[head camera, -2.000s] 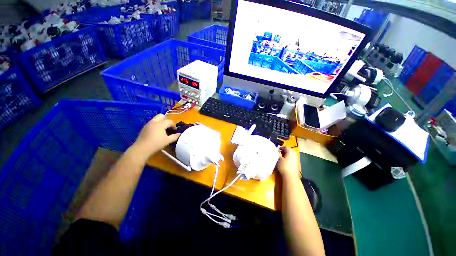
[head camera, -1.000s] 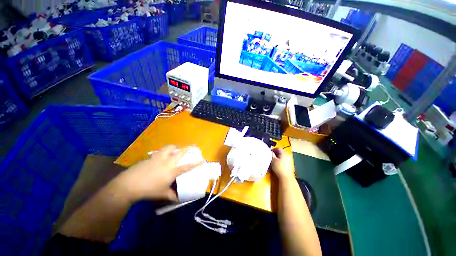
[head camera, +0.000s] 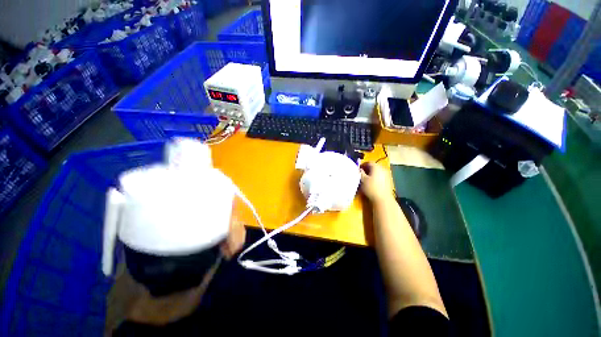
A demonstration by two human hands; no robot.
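Observation:
A white dome camera (head camera: 174, 209) with a black head below is raised close in front of me at the left, slightly blurred. My left hand (head camera: 232, 238) holds it from behind and is mostly hidden by it. A second white dome camera (head camera: 331, 181) lies on the orange desktop. My right hand (head camera: 370, 179) is at its right side, with the fingers partly hidden behind it. White cables (head camera: 265, 243) run from both cameras to white connectors (head camera: 287, 264) at the desk's front edge, beside yellow-tipped leads (head camera: 333, 257).
A monitor (head camera: 359, 39) stands behind the black keyboard (head camera: 300, 129). A power supply (head camera: 235, 92) with red digits is at the back left. A black mouse (head camera: 410, 217) lies on the right, near a black box (head camera: 480, 155). Blue crates (head camera: 66, 243) stand on the left.
My left hand has lifted the left camera off the desk towards me and to the left. The monitor picture has changed from a live scene to a dark panel. My right hand stays at the other camera.

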